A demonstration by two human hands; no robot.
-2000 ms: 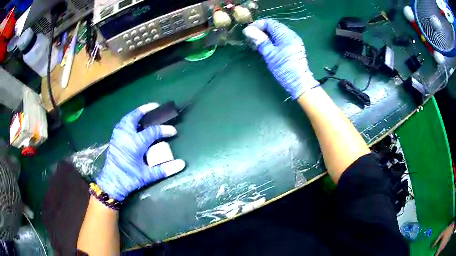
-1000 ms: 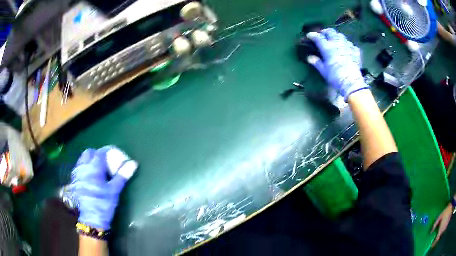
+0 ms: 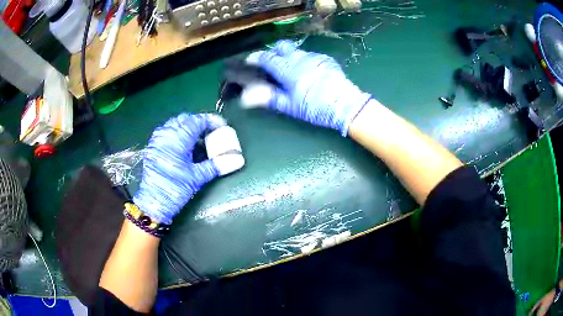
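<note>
My right hand (image 3: 302,86), in a blue-white striped glove, holds a black power adapter (image 3: 247,74) between thumb and fingers above the bench; the adapter is blurred. A thin cable (image 3: 220,99) hangs from its left side. My left hand (image 3: 179,162), in a like glove, lies to the left and nearer to me, fingers curled around a white rounded block (image 3: 223,142). The two hands are apart. The test instrument (image 3: 228,11) is at the top, cut off by the frame edge.
More black adapters (image 3: 503,83) lie at the right of the green bench. A blue fan (image 3: 551,40) and green bin (image 3: 532,216) are at the right. A wooden shelf (image 3: 123,58) with pens, a carton (image 3: 46,117) and a dark cloth (image 3: 89,228) are left. A person's hand (image 3: 546,303) shows bottom right.
The first adapter left my left hand's fingers. My right hand went from the instrument to the adapters at the right, then came back to the middle with an adapter. My left hand has moved slightly.
</note>
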